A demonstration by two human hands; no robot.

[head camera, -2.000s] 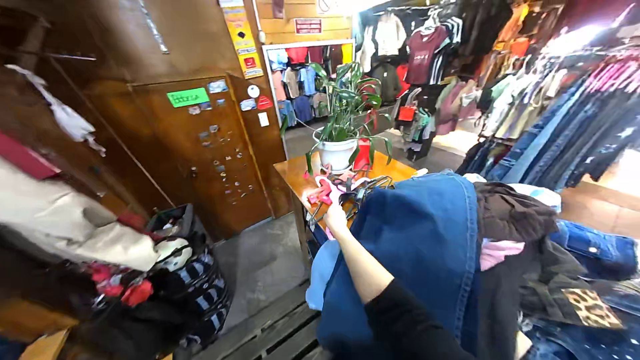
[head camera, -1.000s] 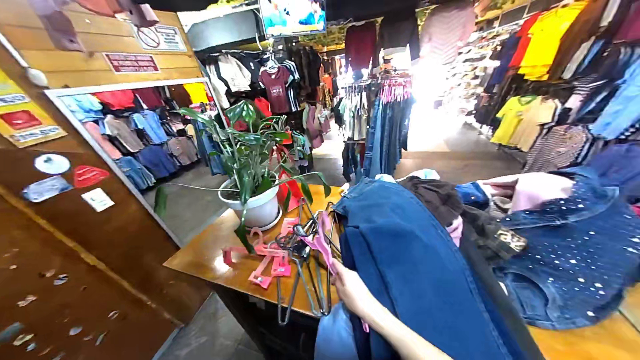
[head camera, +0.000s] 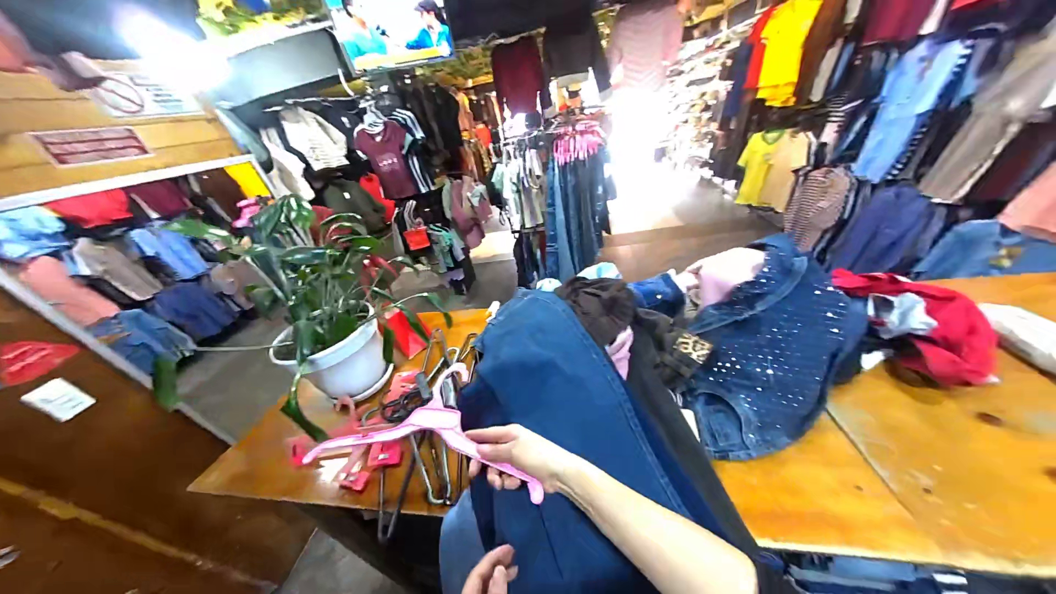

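A pink plastic clothes hanger is held near one arm by my right hand, its hook pointing up. Dark blue denim jeans lie draped over the counter beneath that hand. At the bottom edge my left hand is partly in view over the denim, its fingers slightly bent and apart, with nothing visible in them. Left of the jeans is a tangle of dark hangers and pink-red clip hangers. A dark brown garment and a studded denim garment lie to the right.
A leafy plant in a white pot stands on the wooden counter, behind the hangers. A red garment lies farther right on the wooden surface. Beyond are clothes racks. A mirror stands at the left.
My right hand was at the hanger pile and now holds a pink hanger over the jeans. My left hand has come into view at the bottom. The view has turned right.
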